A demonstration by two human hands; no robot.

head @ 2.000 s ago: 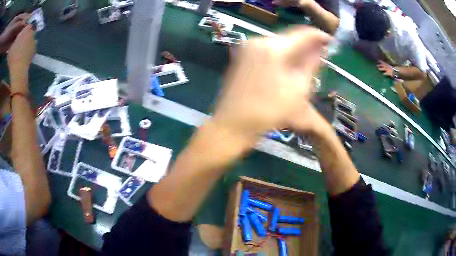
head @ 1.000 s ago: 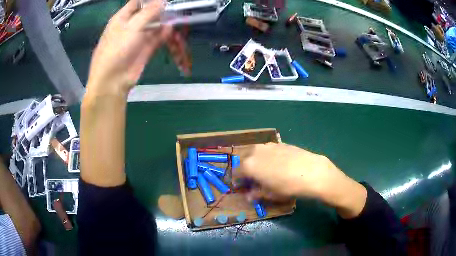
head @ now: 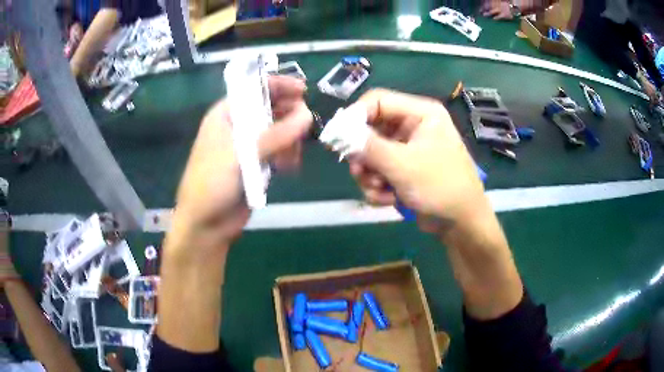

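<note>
My left hand is raised over the conveyor and holds a white housing upright, nearly edge-on, its front blurred. My right hand faces it, fingers closed, a small gap between them. A white blurred piece or covering shows at its fingertips; I cannot tell which. A blue battery shows below the right palm, mostly hidden by the hand. More blue batteries with thin dark red wires lie in the open cardboard parts box in front of me.
White housings are heaped at left, beside a person's arm. A grey post stands at left. The green conveyor carries spaced units behind a pale rail. People's hands and boxes show across it.
My right hand has come up out of the box to near the left hand, with a blue battery showing under it. The housing in my left hand is now upright. The view has shifted.
</note>
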